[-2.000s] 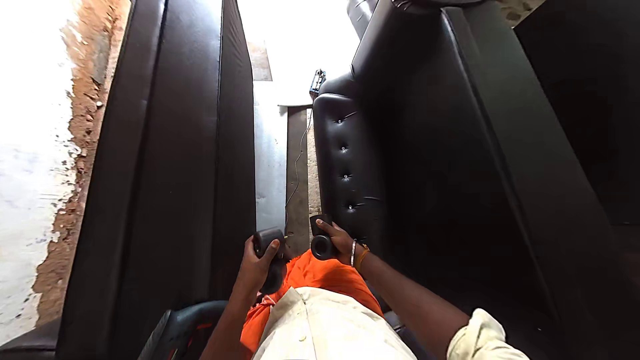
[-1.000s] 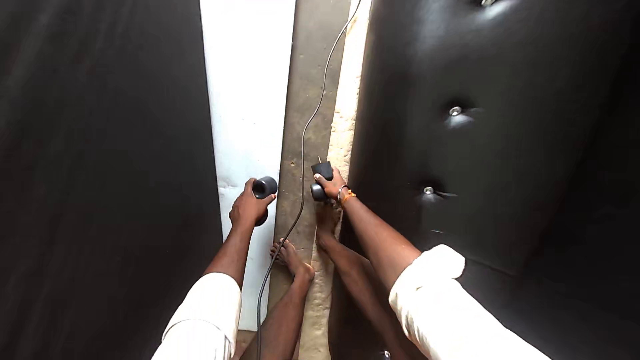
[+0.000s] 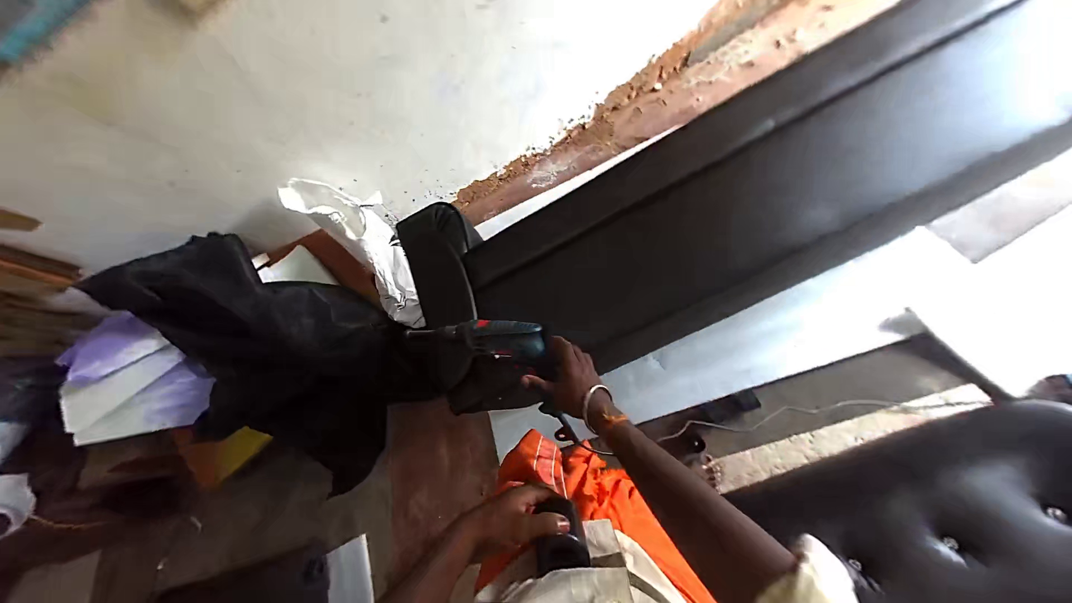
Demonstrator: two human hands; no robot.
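My right hand point(image 3: 571, 378), with a bangle at the wrist, is closed around the rear handle of a blue-and-black power drill point(image 3: 507, 339). The drill lies level, its long bit pointing left over the end of a long black upholstered sofa part point(image 3: 687, 226). A cord hangs from its handle. Low in the view, close to my lap, my left hand point(image 3: 523, 521) grips a black cylindrical piece point(image 3: 563, 536), partly covered by the fingers.
Black cloth point(image 3: 293, 360) and crumpled white plastic point(image 3: 368, 243) lie left of the sofa part. A button-tufted black sofa part point(image 3: 938, 519) stands at lower right. A cable point(image 3: 821, 408) runs over the floor. A pale wall point(image 3: 276, 100) rises behind.
The view has swung strongly to the left. My right hand, which held a dark piece before, now grips the drill. My left hand still holds a black cylindrical piece, now by my lap.
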